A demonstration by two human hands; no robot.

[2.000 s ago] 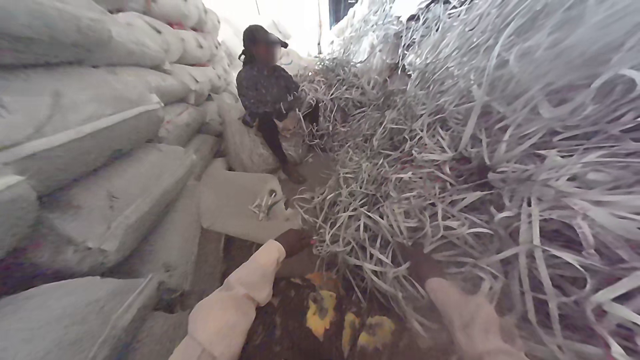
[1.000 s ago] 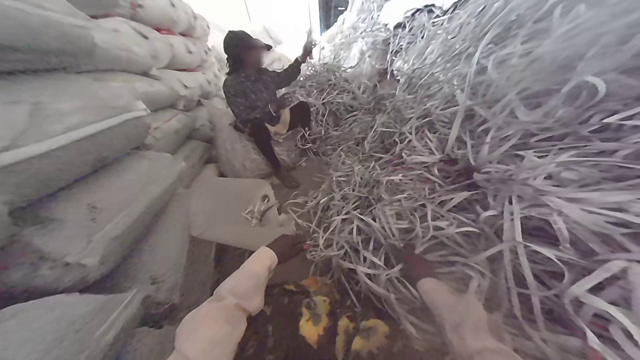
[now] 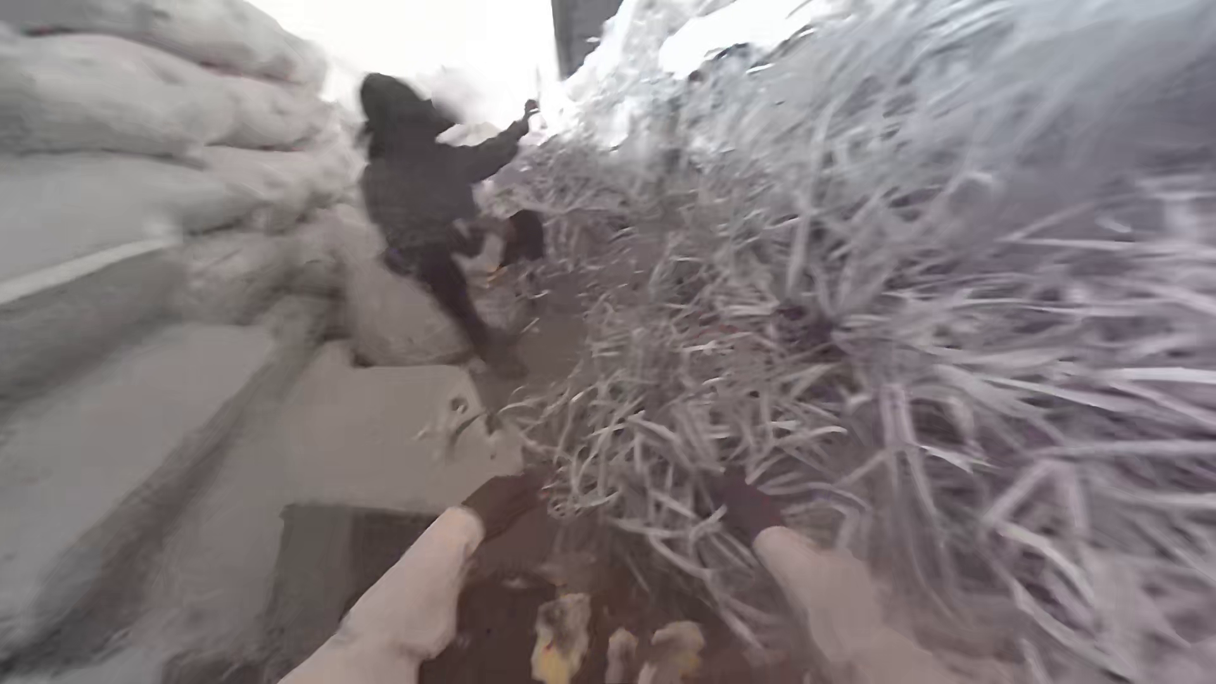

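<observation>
A large tangled heap of pale, flat strips (image 3: pixel 760 408) fills the middle and right of the view. My left hand (image 3: pixel 508 499) touches the near left edge of this heap, beside a pale sheet or sack with a few loose strips on it. My right hand (image 3: pixel 746 503) is partly buried among strips at the heap's near side. Blur and the strips hide the fingers of both hands, so any grip is unclear. Between my forearms lies dark patterned cloth with yellow and pale patches (image 3: pixel 560 636).
Stacked, filled pale sacks (image 3: pixel 114 199) line the left side. A pale sheet or sack (image 3: pixel 380 437) lies low, left of the heap. Farther off, a person in dark clothes and a cap (image 3: pixel 418 190) sits between sacks and heap, one arm raised.
The other person's arm, low two seconds ago, is now raised toward the heap. My hands stay at the heap's near edge. The view has shifted and blurred.
</observation>
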